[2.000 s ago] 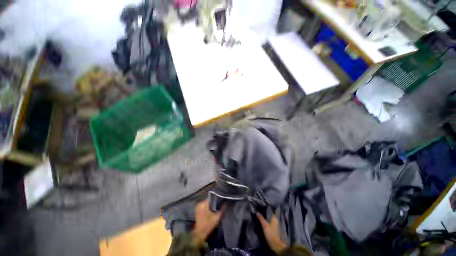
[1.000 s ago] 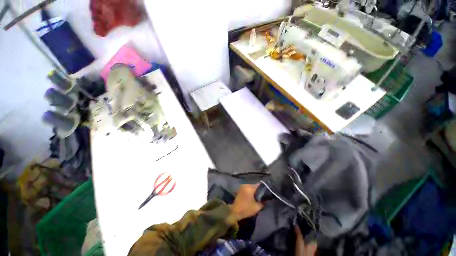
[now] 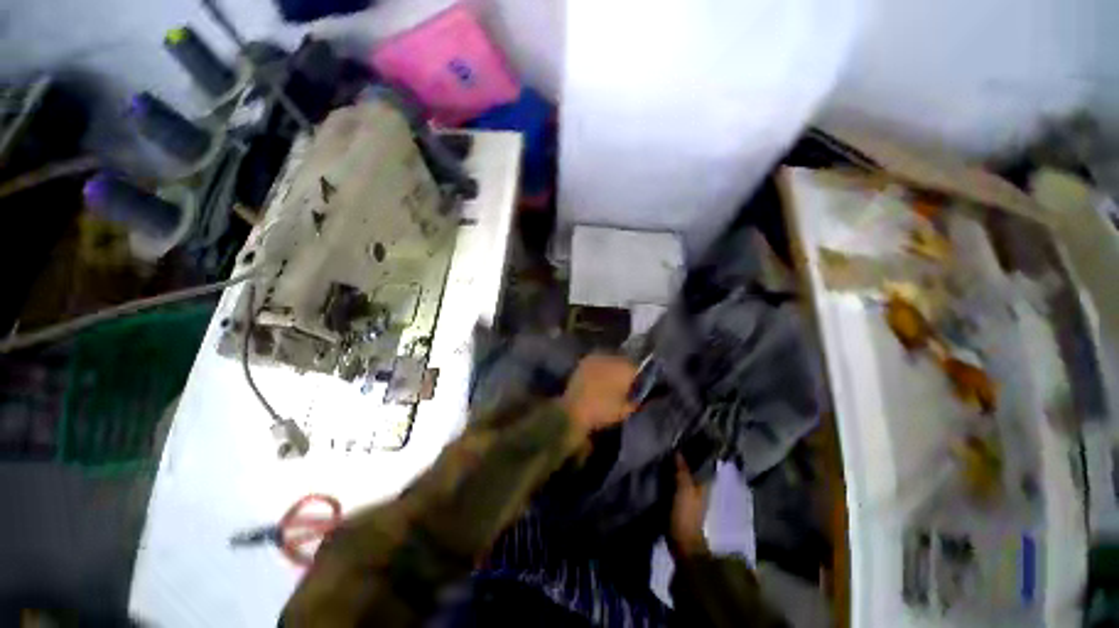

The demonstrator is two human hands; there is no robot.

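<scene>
A dark grey heap of cut cloth pieces [image 3: 767,362], with pale cord around it, hangs between the two tables. My left hand [image 3: 601,395] is closed on the near left part of the bundle. My right hand [image 3: 690,505] is at the bundle's lower edge, partly hidden by cloth and blurred; its fingers seem to hold it from below. Orange-handled scissors [image 3: 309,528] lie on the white machine table [image 3: 203,491], left of my forearm.
A cream sewing machine [image 3: 356,221] stands on the left table, with thread cones [image 3: 153,129] behind it. A second table [image 3: 847,429] with orange items [image 3: 939,344] is at right. A small white stool top [image 3: 626,264] stands ahead against a white pillar [image 3: 687,111]. A green crate [image 3: 129,386] is at left.
My view has turned right. The bundle, held in both hands, has moved from beside the white table into the gap between the two tables.
</scene>
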